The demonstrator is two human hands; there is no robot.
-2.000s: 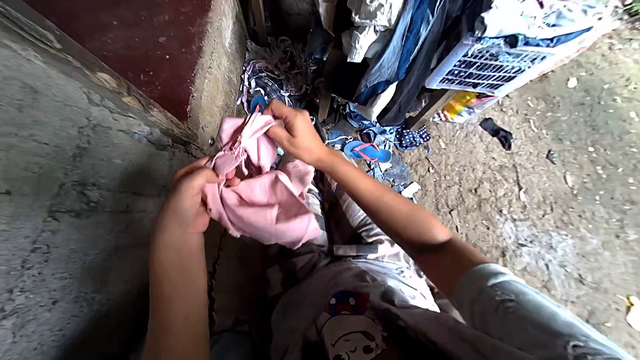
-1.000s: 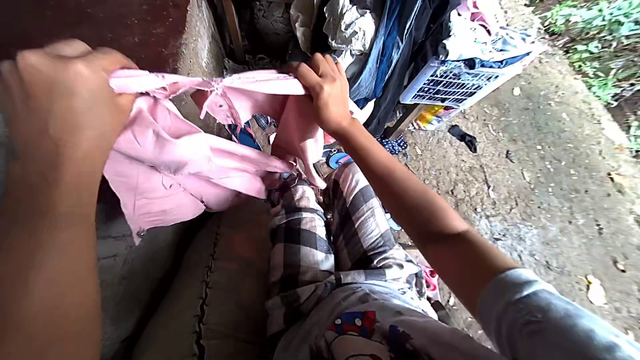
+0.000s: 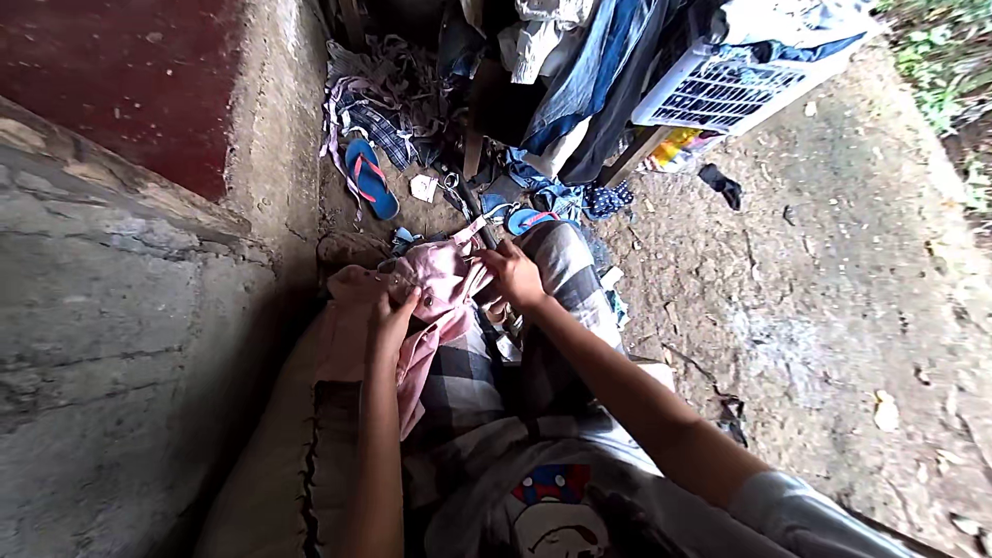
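A pink cloth [image 3: 438,271], frayed at its edges, lies bunched over my left knee and the stuffed sack [image 3: 263,457] at my left. My left hand [image 3: 394,314] grips it from the near side, thumb on top. My right hand [image 3: 511,273] pinches the cloth's right edge, near a narrow strip that sticks up. Part of the cloth hangs down over my checkered trousers [image 3: 465,380]. The fingertips of my left hand are partly hidden by the folds.
Blue flip-flops [image 3: 372,178] with red straps lie on the ground ahead, near a heap of cloth strips [image 3: 395,101]. A white plastic crate [image 3: 721,89] holding clothes stands at upper right, beside hanging jeans [image 3: 593,70]. A concrete wall [image 3: 116,333] rises at left.
The pink cloth was stretched wide between my hands one second ago; now it is bunched low over my lap. My hands have come closer together.
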